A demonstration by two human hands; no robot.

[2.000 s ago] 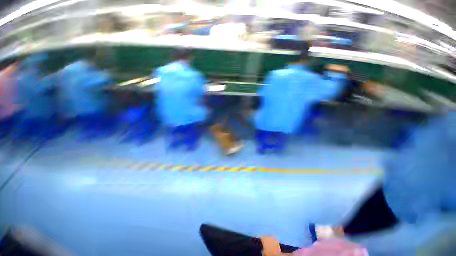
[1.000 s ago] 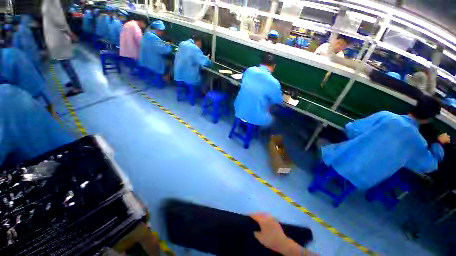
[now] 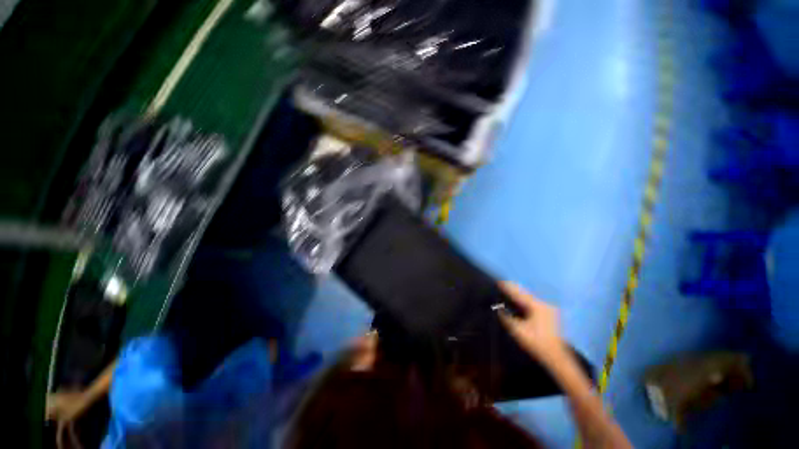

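Observation:
A flat black tray [image 3: 420, 272] lies slantwise across the middle of the blurred view. My right hand [image 3: 534, 329] grips its right edge, fingers curled over the rim. A small patch of skin [image 3: 361, 351] shows at the tray's near left edge. It may be my left hand, but blur and a dark brown shape below hide its fingers. A crinkled clear bag [image 3: 337, 206] sits just beyond the tray's far left corner. I cannot tell whether they touch. No loose parts can be made out in the tray.
A tall stack of shiny black sheets [image 3: 429, 79] stands ahead. Clear packs of dark pieces [image 3: 153, 188] lie on the green bench [image 3: 223, 79] at left. A worker's blue smock [image 3: 144, 386] is at lower left. A brown carton [image 3: 696, 386] and blue stool [image 3: 723, 263] are at right.
The view has swung from the aisle and seated workers to the bench side. The tray now shows higher and nearer the centre, with my right hand still on it. The bag has come into view.

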